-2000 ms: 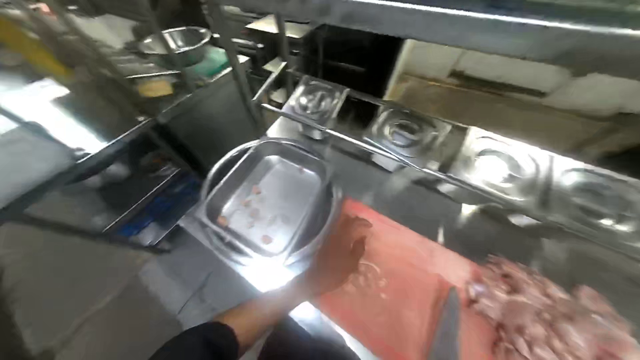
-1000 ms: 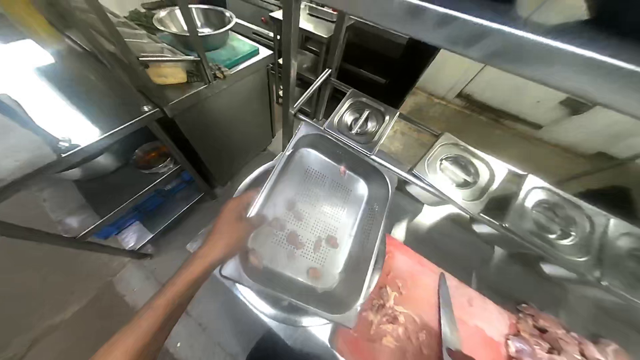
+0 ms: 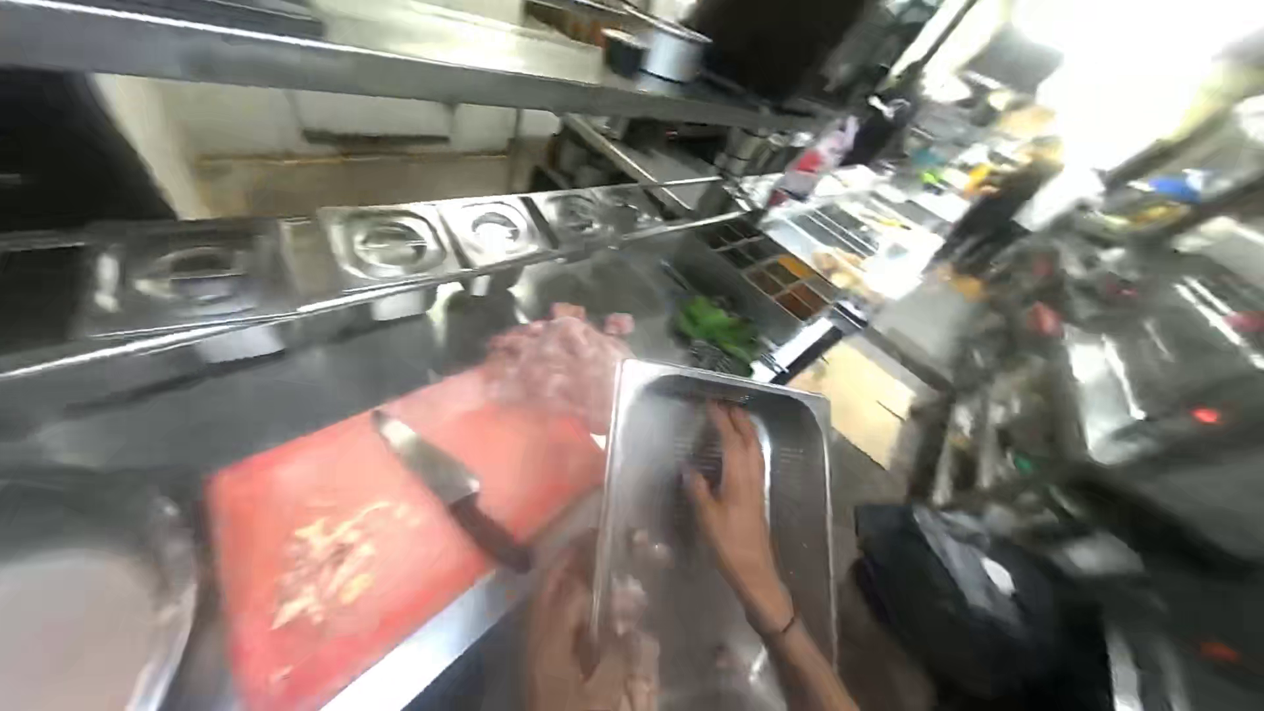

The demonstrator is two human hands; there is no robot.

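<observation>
A perforated steel pan (image 3: 717,612) is tilted at the front edge of the counter, with some small meat pieces in it. My left hand (image 3: 583,627), blurred, grips its left rim. Inside the pan, my right hand (image 3: 736,504) reaches toward the far end, fingers somewhat apart and nothing seen in them. Left of the pan lies a red cutting board (image 3: 395,494). On it are a knife (image 3: 434,469) with a dark handle and pale scraps (image 3: 331,563) of meat or fat. A pile of raw meat pieces (image 3: 558,370) sits at the board's far right corner.
A round metal bowl (image 3: 163,602) stands at the lower left. Lidded steel containers (image 3: 390,242) line the counter's back under a shelf (image 3: 415,74). Green leaves (image 3: 721,326) and a tray of dark and orange foods (image 3: 775,272) are beyond the pan. A dark bag-like object (image 3: 968,592) is at right.
The pan has left the round bowl and is now right of the board, in my left hand's grip. My right hand has come into view inside it. The view has swung right.
</observation>
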